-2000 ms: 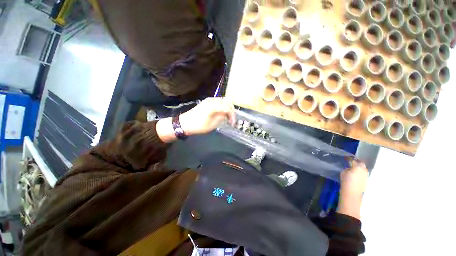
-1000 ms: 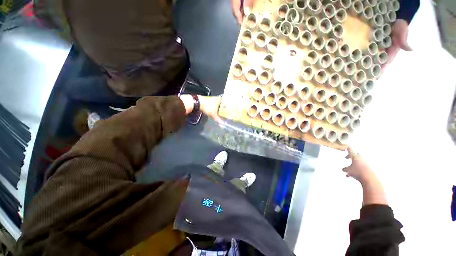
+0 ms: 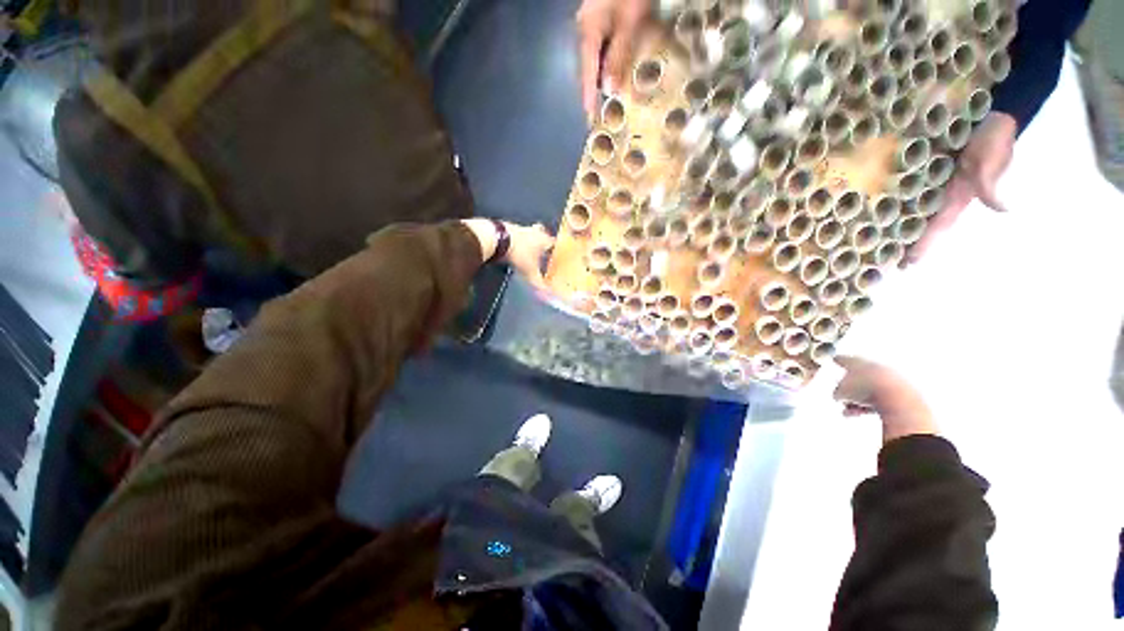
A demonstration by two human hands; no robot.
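Observation:
A wooden board (image 3: 746, 274) carries many small beige-grey rings (image 3: 789, 308). Some stand upright; others are tumbled and blurred near its upper middle. Several rings lie at the board's near edge, over the mouth of a clear plastic bag (image 3: 604, 355). The bag hangs below that edge with a heap of loose rings in it. My left hand (image 3: 528, 253) holds the bag's mouth at the board's left near corner; its fingers are partly hidden. My right hand (image 3: 870, 390) holds the bag's other end at the right near corner.
Another person's hands hold the board's left side (image 3: 609, 47) and right side (image 3: 976, 175). A person in brown (image 3: 308, 136) is at the upper left. The white table (image 3: 1048, 407) is at right, with blue material (image 3: 709, 493) beside its edge.
Another person's hands have come onto the board, which appears tilted towards me. Rings have slid and tumbled towards the near edge. The bag is now below that edge and holds more rings.

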